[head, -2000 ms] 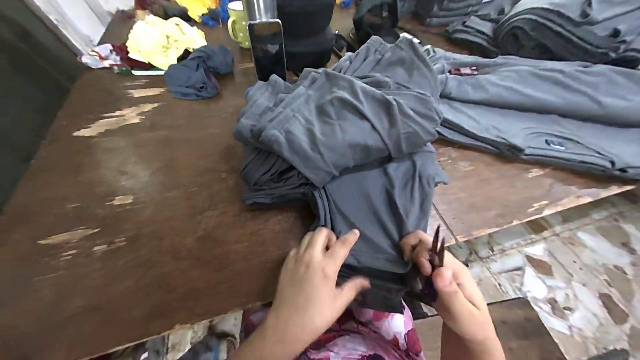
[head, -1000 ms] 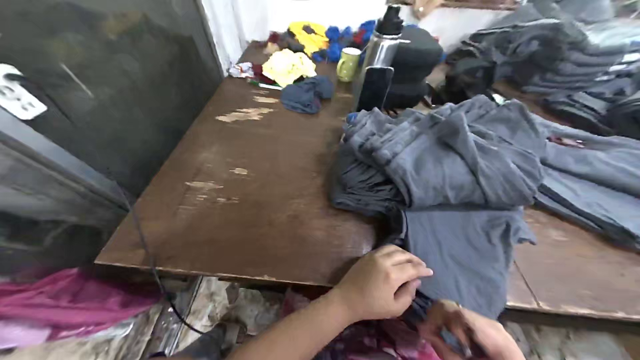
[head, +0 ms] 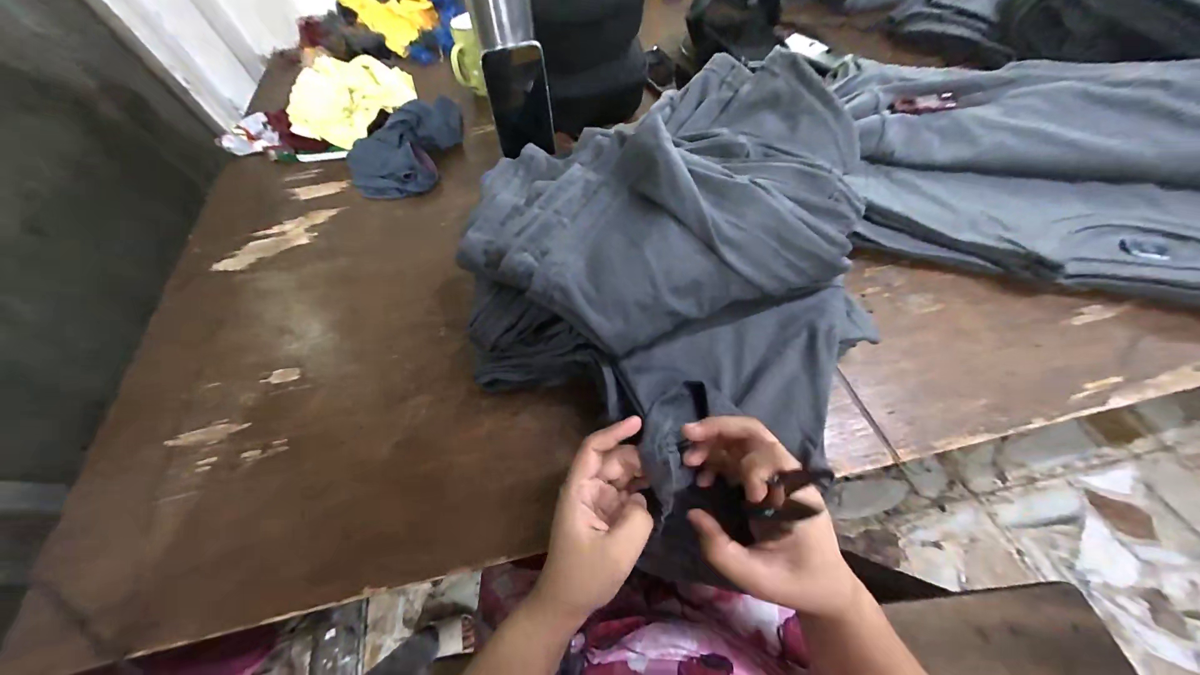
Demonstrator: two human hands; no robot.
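Observation:
A grey fabric garment [head: 741, 347] hangs over the table's front edge, under a heap of folded grey garments [head: 656, 225]. My left hand [head: 605, 511] is at the left of its gathered lower part, fingers curled, thumb and fingertips beside the cloth; whether they pinch it cannot be told. My right hand [head: 769, 516] is at the right of the same fold, with dark metal thread snips [head: 792, 497] lying across its palm and fingers, blades pointing right. Its thumb and index finger are apart. The cloth between the hands shows a dark strip near the top.
More grey garments [head: 1012, 178] lie at the right on the worn wooden table [head: 375, 403]. Toward the back left stand a phone [head: 518, 98], a metal bottle [head: 500, 23] and a green mug [head: 466, 58], near yellow cloth [head: 347, 98] and a crumpled dark cloth [head: 403, 150]. Patterned floor shows below.
Both hands now face each other around a gathered fold of the cloth; one second ago the left lay palm down on the garment. The view has swung left and back.

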